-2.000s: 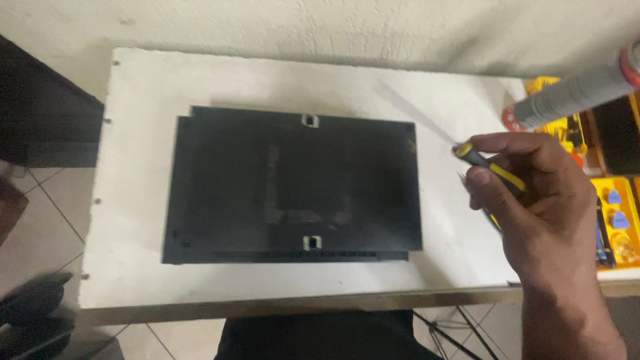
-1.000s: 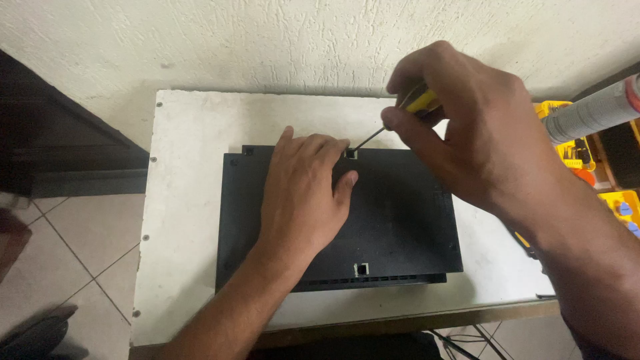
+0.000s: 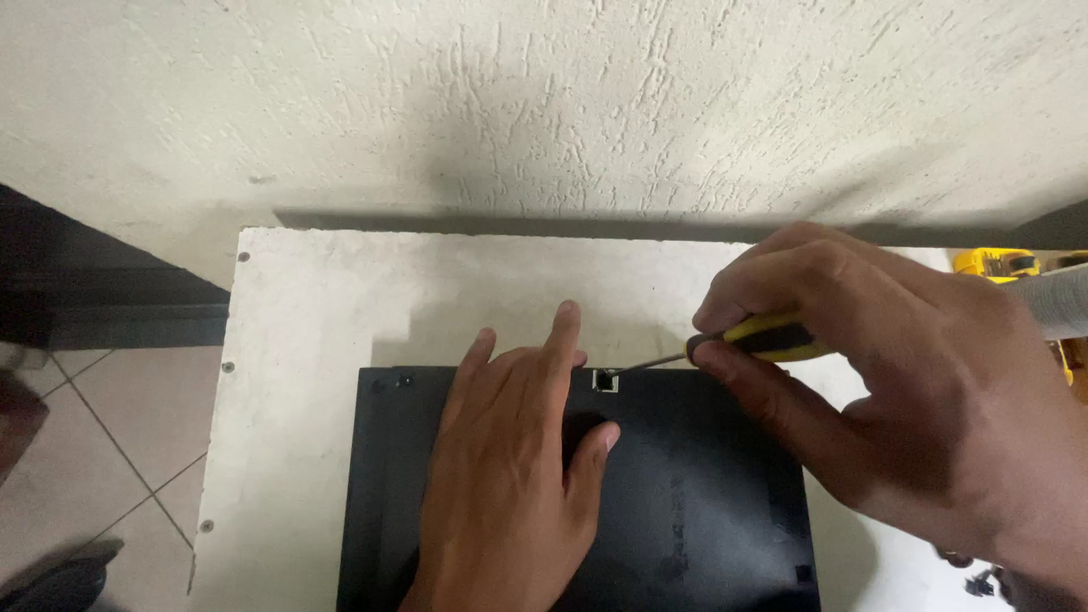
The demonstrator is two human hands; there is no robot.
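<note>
A flat black plastic casing (image 3: 680,476) lies on a white tabletop (image 3: 289,442). My left hand (image 3: 518,459) rests flat on it with the fingers apart, the fingertips reaching past its far edge. In my right hand (image 3: 850,365) is a screwdriver (image 3: 765,334) with a yellow and black handle. Its thin shaft slants down to the left, and the tip is at a small square opening (image 3: 605,381) with a pale border, near the casing's far edge. The tip itself is hard to make out. The casing's near part runs out of view.
A rough plastered wall (image 3: 544,110) rises behind the tabletop. At the right, partly behind my right hand, are a grey cylindrical can (image 3: 1054,299) and a yellow tool case (image 3: 994,262). Small dark parts (image 3: 982,583) lie at the lower right. Tiled floor (image 3: 136,425) shows at the left.
Two seconds ago only my right hand was in view, holding the screwdriver off to the casing's right. Now its tip is at the far opening and my left hand is on the casing. The view has shifted.
</note>
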